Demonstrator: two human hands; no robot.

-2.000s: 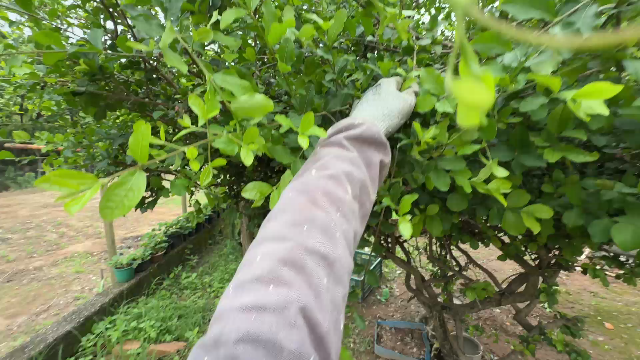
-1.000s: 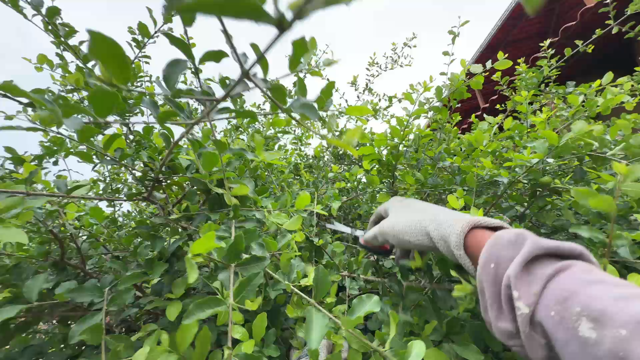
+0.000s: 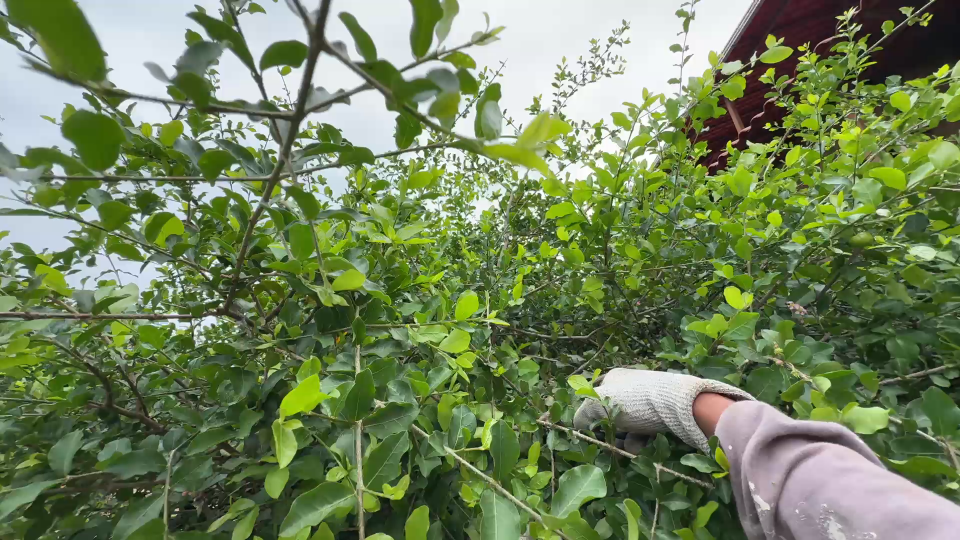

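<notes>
My right hand (image 3: 649, 405), in a pale knitted work glove, reaches from the lower right into a dense leafy shrub (image 3: 465, 345). Its fingers are curled, and leaves cover part of them. The cutting tool seen in this hand a moment ago is hidden now behind the glove and foliage. A thin bare twig (image 3: 622, 448) slants just below the fingers. Above the glove's cuff, a strip of wrist shows before the paint-spotted mauve sleeve (image 3: 817, 480). My left hand is not in view.
Close to the camera, a forked branch (image 3: 281, 161) crosses the upper left. Thin stems (image 3: 358, 442) rise at the lower middle. A dark red roof (image 3: 780, 82) stands behind the shrub at the upper right, and a small green fruit (image 3: 861, 239) hangs at right.
Since a second ago, my right hand has moved lower, deeper among the leaves, and the tool's metal blade has gone out of sight. Earlier, the view swung up from the ground.
</notes>
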